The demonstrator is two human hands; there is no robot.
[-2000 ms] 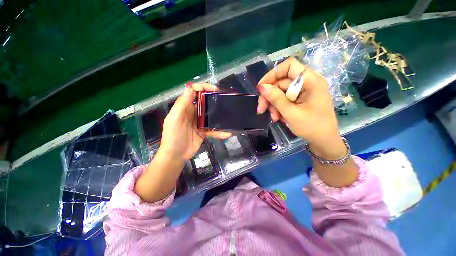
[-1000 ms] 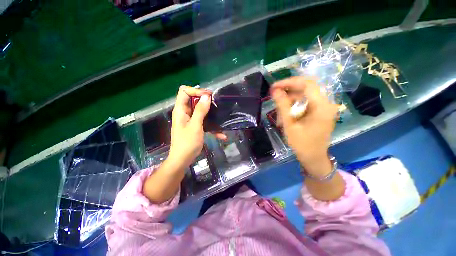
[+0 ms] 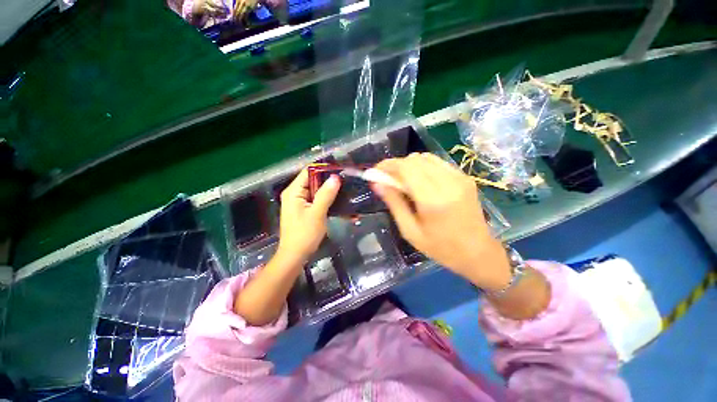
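My left hand (image 3: 303, 216) holds a red-edged phone (image 3: 324, 174) by its left end, above the clear blister tray (image 3: 314, 314). The phone is seen nearly edge-on and partly hidden by my fingers. My right hand (image 3: 432, 206) is curled at the phone's right side, with a white thumb-sized tool (image 3: 381, 177) between its fingers, its tip pointing toward the phone. Its fingertips are slightly blurred; whether they touch the phone I cannot tell. Film-covered phones (image 3: 368, 245) lie in the tray's near row.
Clear panel trays with black panels (image 3: 149, 275) lie at left. A transparent film (image 3: 365, 86) hangs beyond the tray. Crumpled clear film (image 3: 507, 126), tan strips (image 3: 599, 126) and a dark patch (image 3: 576, 168) lie at right. A white-topped stool (image 3: 621, 302) stands below. Another person's hands (image 3: 224, 9) show at the top.
The phone has turned from face-up to nearly edge-on. My right hand went out to the right, then came back left, now with the white tool pointing at the phone. Tan strips now lie left of the clear heap.
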